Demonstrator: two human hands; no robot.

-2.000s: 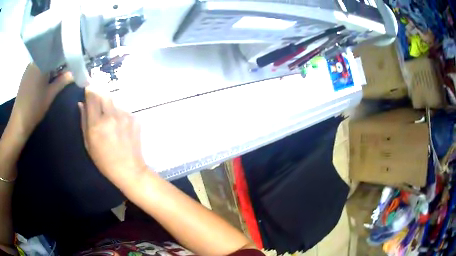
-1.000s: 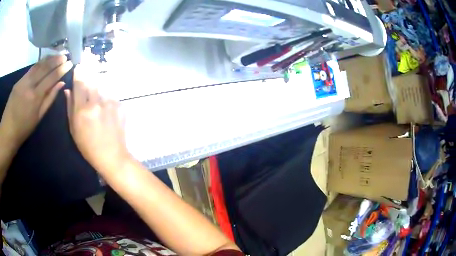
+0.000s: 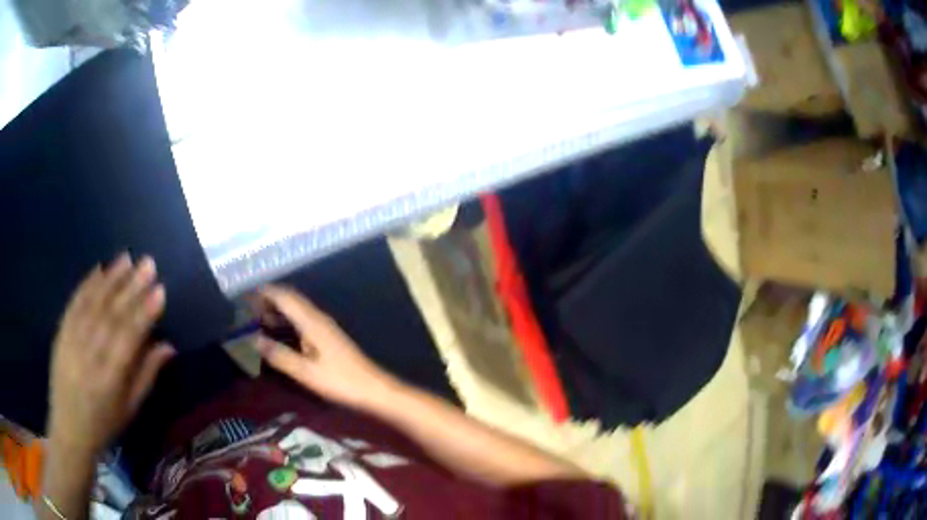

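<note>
A matte black cloth panel [image 3: 112, 193] lies over the left part of the white table and hangs down over its front edge. My left hand [image 3: 107, 340] rests on the panel's lower part, palm down, with the fingers slightly apart. My right hand [image 3: 315, 350] is at the panel's lower right corner, just below the table edge. Its thumb and fingers are around something dark; blur hides whether they pinch the cloth. The sewing machine head [image 3: 97, 20] is cut off at the top left, and its needle area is blurred.
The table's front edge carries a ruler strip [image 3: 356, 225]. Right of my right hand, below the table, a stack of black panels [image 3: 640, 305] lies beside a red support edge [image 3: 523, 305]. Cardboard cartons [image 3: 813, 218] and colourful material [image 3: 839, 350] are at the right.
Both hands have left the needle area and moved down towards the lap, the right one to the table's front edge. The view has tilted down, cutting off most of the machine.
</note>
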